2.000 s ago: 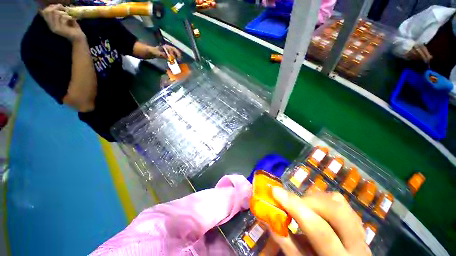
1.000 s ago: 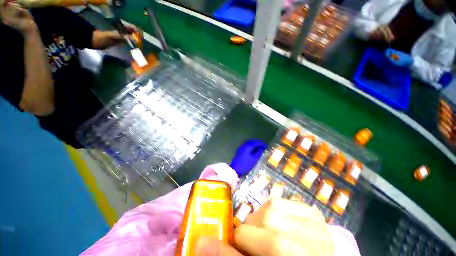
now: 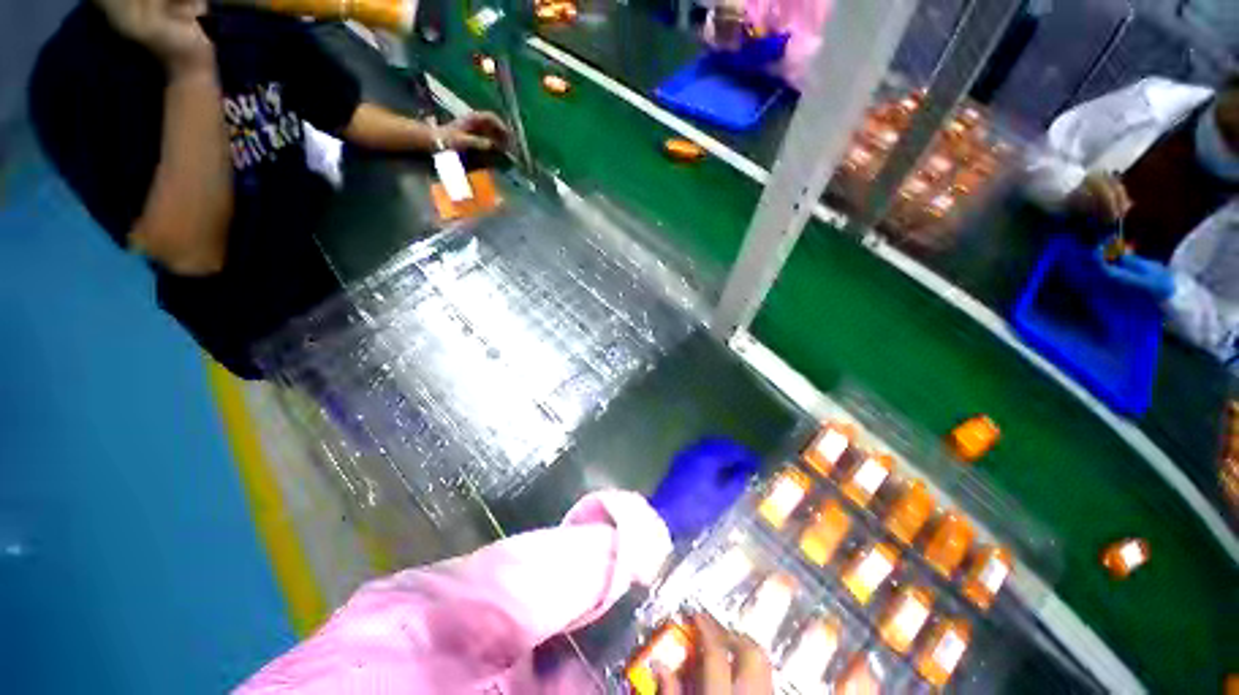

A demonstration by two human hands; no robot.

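Orange devices (image 3: 870, 572), several with white labels, lie flat in rows in the clear plastic tray (image 3: 999, 631) at the lower right. My left hand (image 3: 704, 486), in a blue-purple glove below a pink sleeve, is at the tray's left edge. Its fingers are not clear, so I cannot tell if it grips the tray. My right hand (image 3: 713, 665) looks bare, is cut off by the bottom edge and is over the tray's near left corner. Its fingers touch an orange device (image 3: 662, 656) there; whether they grip it is unclear.
Shiny clear empty trays (image 3: 496, 340) lie left of the working tray. The green conveyor (image 3: 870, 326) carries loose orange devices (image 3: 974, 436) beyond the pale rail and a white post (image 3: 802, 177). A person in black (image 3: 218, 163) stands at left. Blue bins (image 3: 1087, 326) stand across the belt.
My right hand has moved down from in front of the camera to the tray's near left corner. The orange device held up close is no longer seen there. My left hand stays by the tray's left edge.
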